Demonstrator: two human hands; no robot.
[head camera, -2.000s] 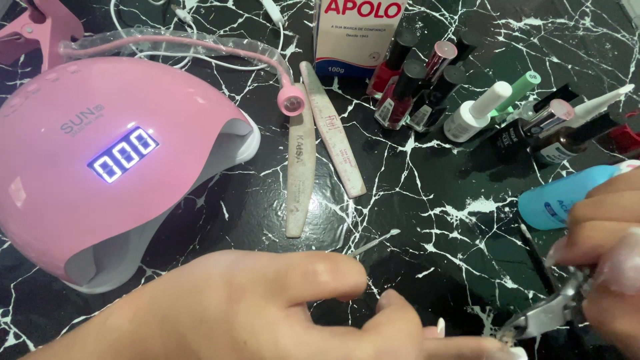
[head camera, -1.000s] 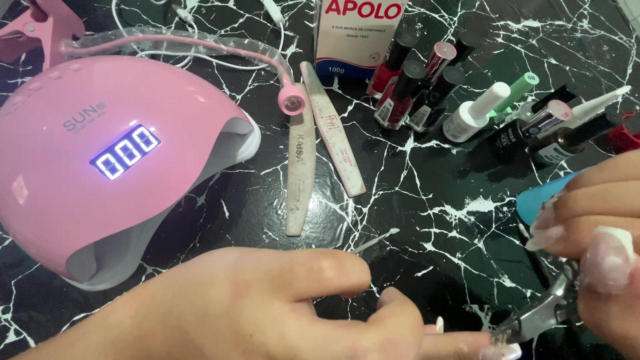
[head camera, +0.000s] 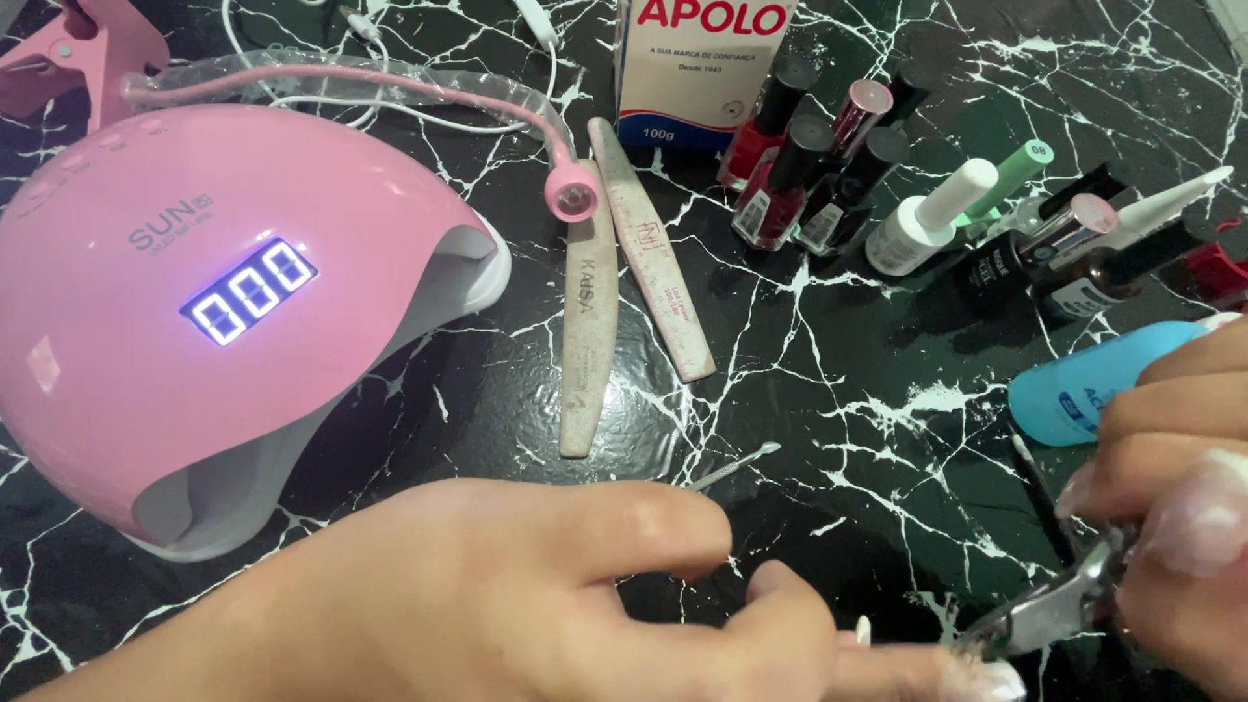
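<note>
My left hand (head camera: 546, 595) lies across the bottom, one finger stretched right toward its whitish nail. It holds no tool; parts of the fingers are cut off by the lower edge. At the right edge my right hand (head camera: 1185, 487) is closed on metal cuticle nippers (head camera: 1048, 606), whose tip is at the nail of that stretched finger. Behind my left thumb a thin metal cuticle pusher (head camera: 736, 466) lies on the marbled black surface. Above my right hand a blue bottle (head camera: 1058, 390) is partly covered by the fingers.
A pink nail lamp (head camera: 224, 292) with a lit display stands left. Two nail files (head camera: 590, 341) lie mid-table below a pink flexible-neck light (head camera: 570, 193). Behind are a box (head camera: 697, 78), red polish bottles (head camera: 770, 200), a white bottle (head camera: 907, 234) and several other bottles. White cables run at the back left.
My right hand and the nippers have shifted slightly; the blue bottle, more covered one second ago, shows more now. My left hand stays nearly where it was.
</note>
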